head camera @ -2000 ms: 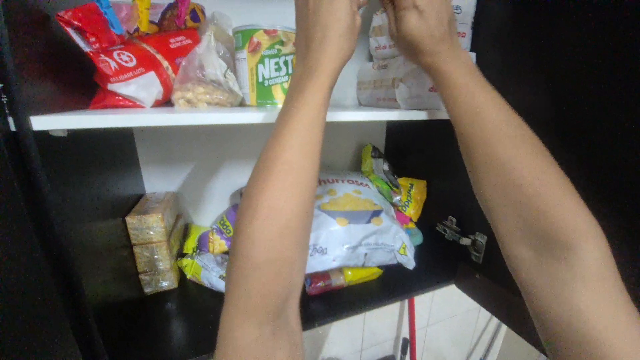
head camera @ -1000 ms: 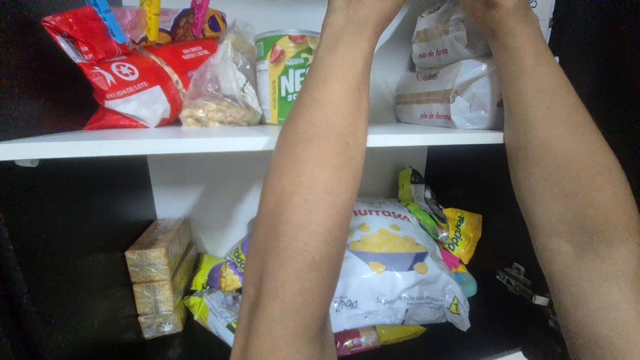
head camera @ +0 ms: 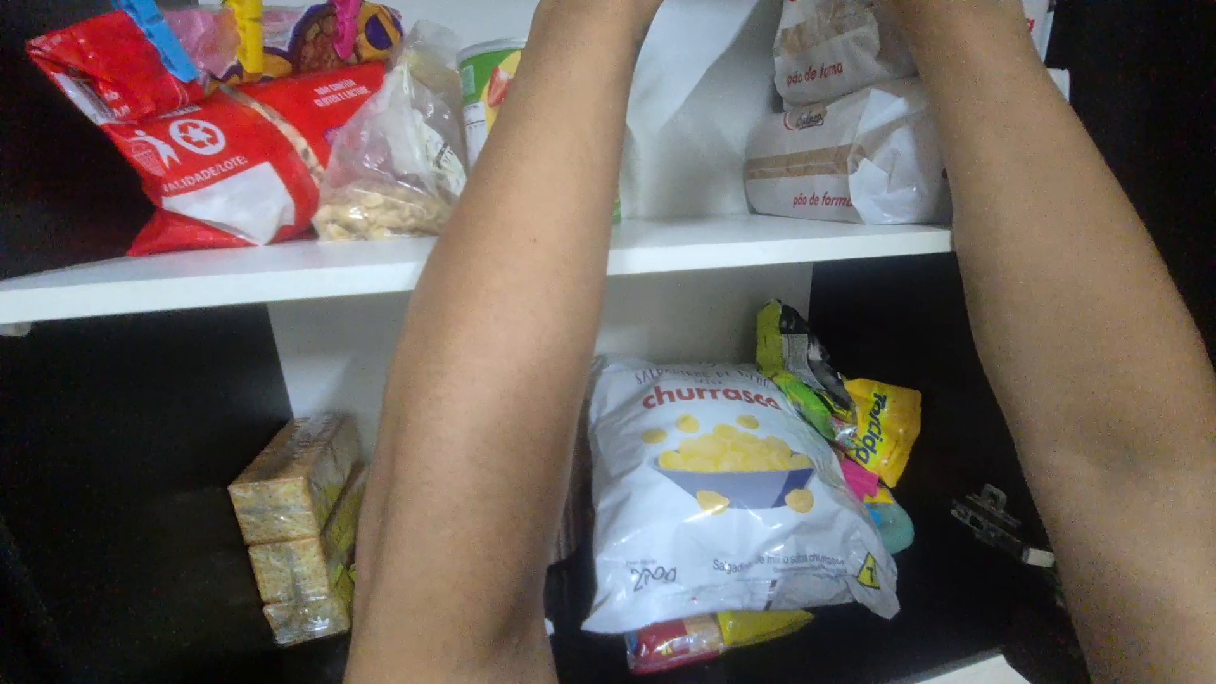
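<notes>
Both forearms reach up through the head view, and my hands lie at or past its top edge. Only the wrist end of my left hand shows, above the upper shelf; its fingers are hidden. At the upper right, my right hand is nearest the upper of two white paper bread packages, and whether it grips it cannot be seen. The lower bread package rests on the white shelf. Behind my left forearm stands a green and white can, partly covered.
Left on the shelf are a red food bag, clothespins and a clear plastic bag of pale food. Below are wrapped cracker packs, a large white snack bag, a yellow snack packet and a metal door hinge.
The view has moved closer to the shelves. My left forearm now covers most of the can, which showed more fully before. Both hands remain high, near the top edge.
</notes>
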